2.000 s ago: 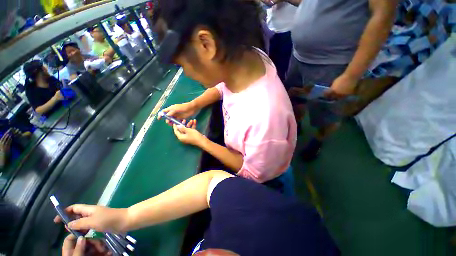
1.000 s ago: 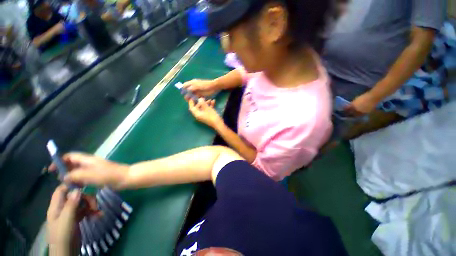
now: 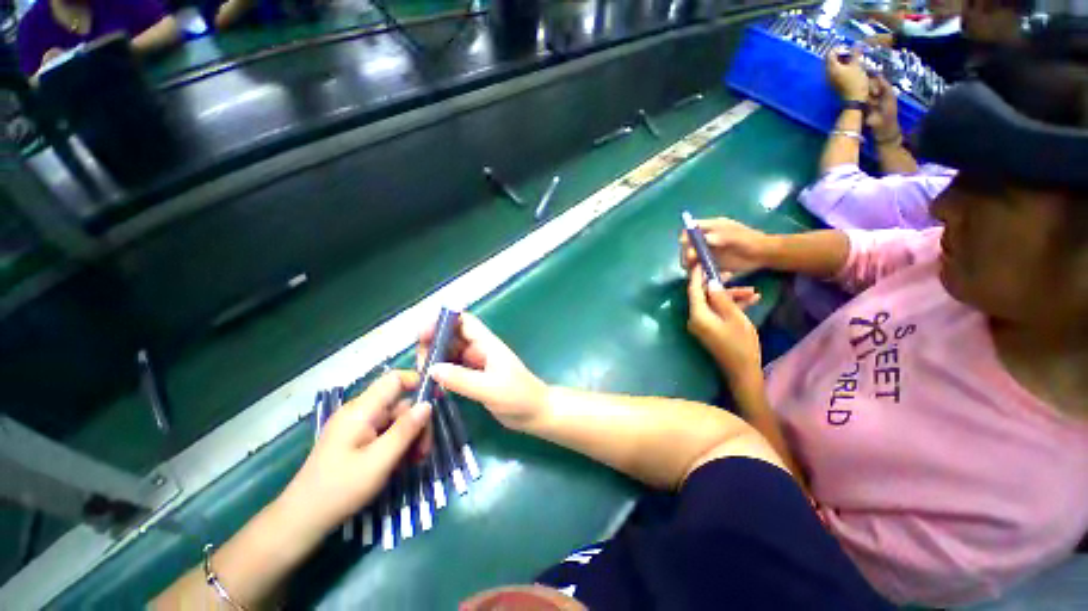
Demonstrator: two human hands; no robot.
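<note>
My left hand (image 3: 358,442), with a thin bracelet at the wrist, grips the lower part of a dark pen-like stick (image 3: 439,346). My right hand (image 3: 495,376) holds the same stick higher up, its fingers around the upper part. The stick is tilted, its dark end up; its lower end is hidden by my fingers. Below and behind my hands, a fan of several dark sticks (image 3: 426,492) lies side by side on the glossy green worktop (image 3: 525,513), white ends towards me. My left hand partly covers the fan.
A scuffed white rail (image 3: 489,275) borders the dark green conveyor (image 3: 394,227), where loose sticks (image 3: 152,390) lie scattered. A metal post (image 3: 72,471) stands at left. On the right, a person in pink (image 3: 919,442) holds a stick; beyond are another worker's hands and a blue bin (image 3: 782,78).
The view has swung left and lower, so my hands and the fan now appear nearer the centre. The held stick now shows a dark upper end instead of a white one. The blue bin has come into view.
</note>
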